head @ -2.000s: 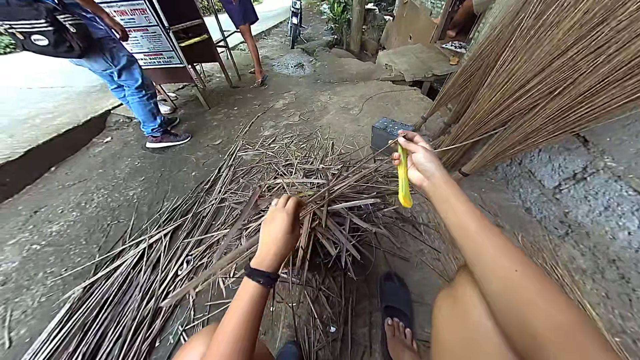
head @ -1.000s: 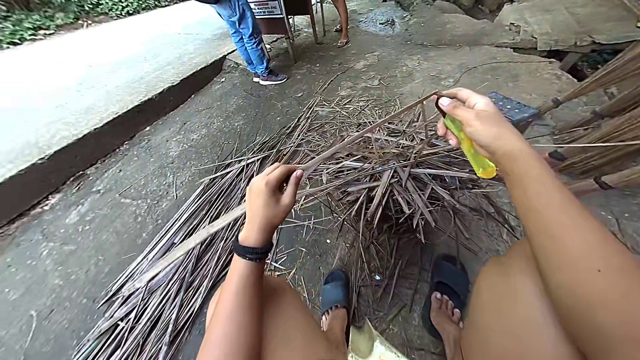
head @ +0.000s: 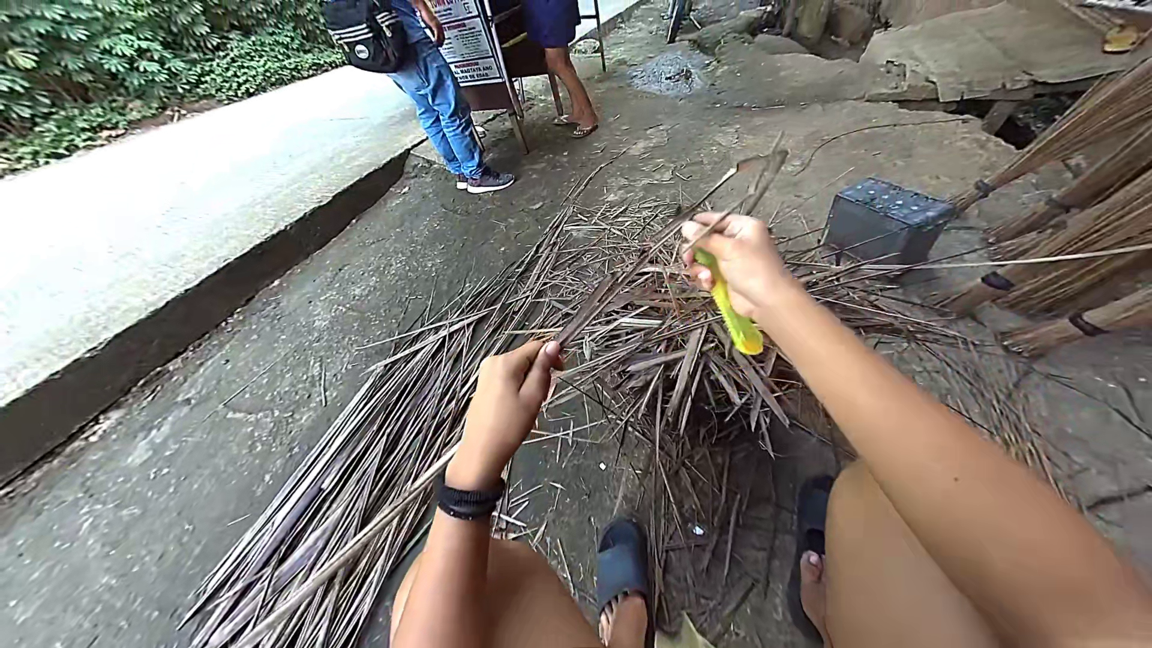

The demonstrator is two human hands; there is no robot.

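Note:
My left hand, with a black band at its wrist, pinches a dry brown palm leaflet that slants up to the right. Fingers of my right hand close around a yellow-green handle, probably a knife's; its blade cannot be made out. The leaflet's upper part passes by my right fingers, and a split piece sticks up beyond them. Beneath both hands lies a heap of leaf scraps. A long bundle of dry leaflets stretches from the heap to the lower left.
Tied stick bundles lean at the right beside a dark perforated box. At the upper left, a person in jeans and another person stand near a sign board. A raised concrete edge runs along the left.
The leaflet stretched between my hands a second ago now slants more steeply, with a piece standing up past my right fingers. The view has shifted.

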